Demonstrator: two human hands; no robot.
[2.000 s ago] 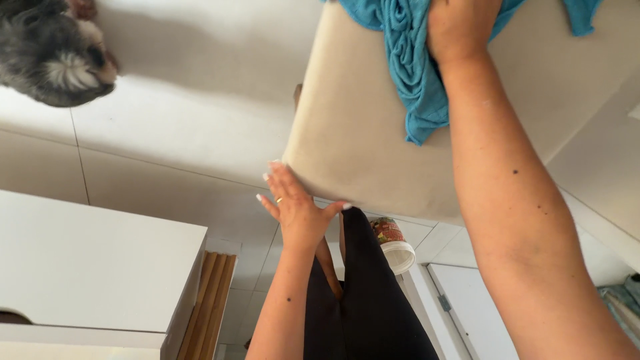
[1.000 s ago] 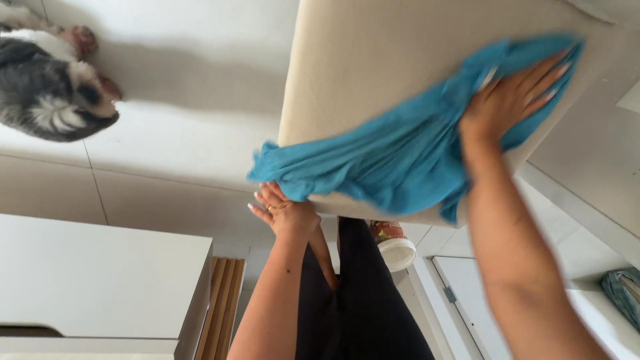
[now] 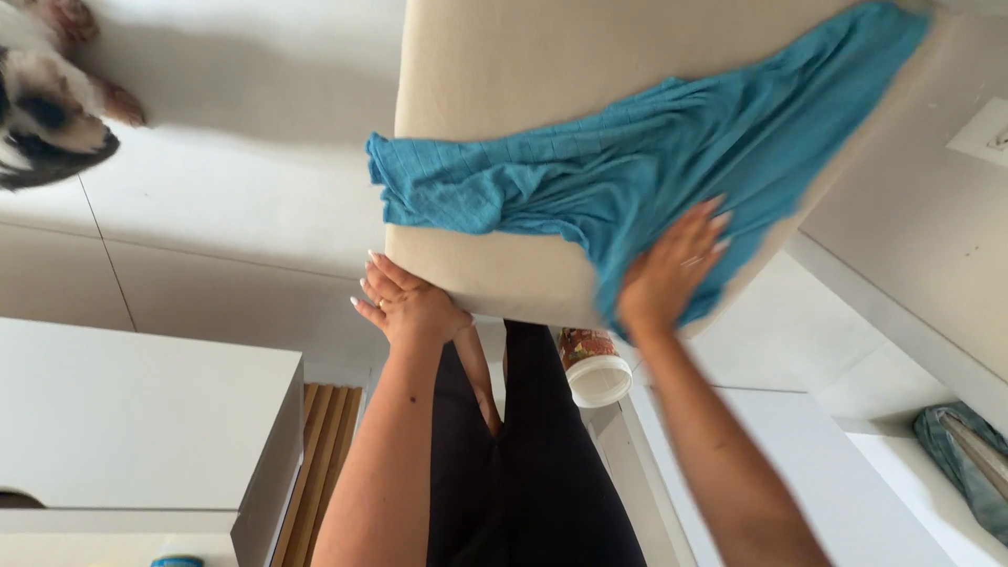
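A rumpled blue cloth (image 3: 567,173) lies spread across a beige upholstered seat (image 3: 504,71), its left end reaching just past the seat's edge. Flat on the cloth, near the seat's front right corner, rests my right hand (image 3: 677,268), with the fingers stretched out and no grip on the fabric that I can make out. My left hand (image 3: 409,303) bears on the front left corner of the seat, fingers apart, holding nothing, a little below the cloth's left end.
A dog (image 3: 47,118) is on the tiled floor at upper left. White furniture (image 3: 142,409) stands at lower left beside wooden slats (image 3: 319,465). Under the seat's front edge is a white-rimmed tub (image 3: 598,378). A wall outlet (image 3: 988,134) shows at right, above a bundled green fabric (image 3: 961,465).
My right hand has come down toward the seat's front edge since a second ago, and the cloth has shifted under it. The cloth's left end no longer touches my left hand, which stays at the corner.
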